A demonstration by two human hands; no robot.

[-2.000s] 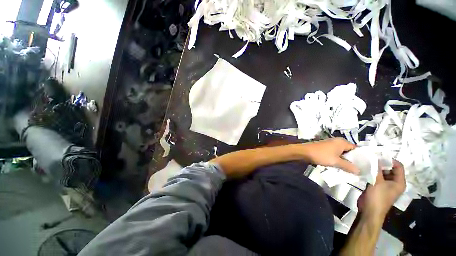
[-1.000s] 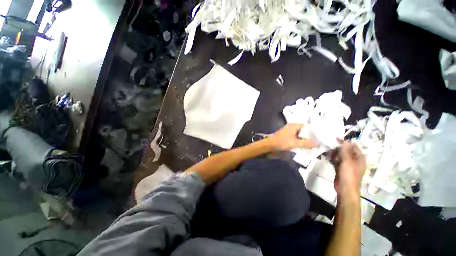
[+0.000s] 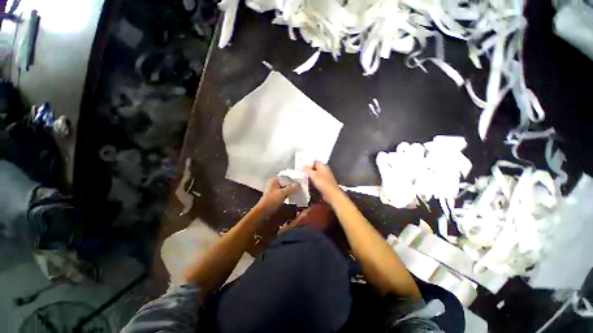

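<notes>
My left hand (image 3: 278,194) and my right hand (image 3: 321,180) are close together at the lower edge of a large white cut panel (image 3: 276,133). They hold a small white piece (image 3: 296,185) between them, folded or curled, partly over the panel. The panel lies flat, with a curved left edge. A small pale slip or part (image 3: 302,160) shows just above my right hand; I cannot tell if it is joined to the held piece. My fingertips are partly blurred.
Tangled white strips (image 3: 383,29) lie along the table's far side, another heap (image 3: 507,218) at the right. A bunched white pile (image 3: 422,170) lies right of my hands. Flat white bands (image 3: 432,260) lie nearer me. Another white panel (image 3: 192,250) lies under my left forearm. The littered floor (image 3: 140,136) is left.
Both hands have moved left from the bunched pile and flat bands to the large panel's lower edge, with a small white piece between them. The view has shifted.
</notes>
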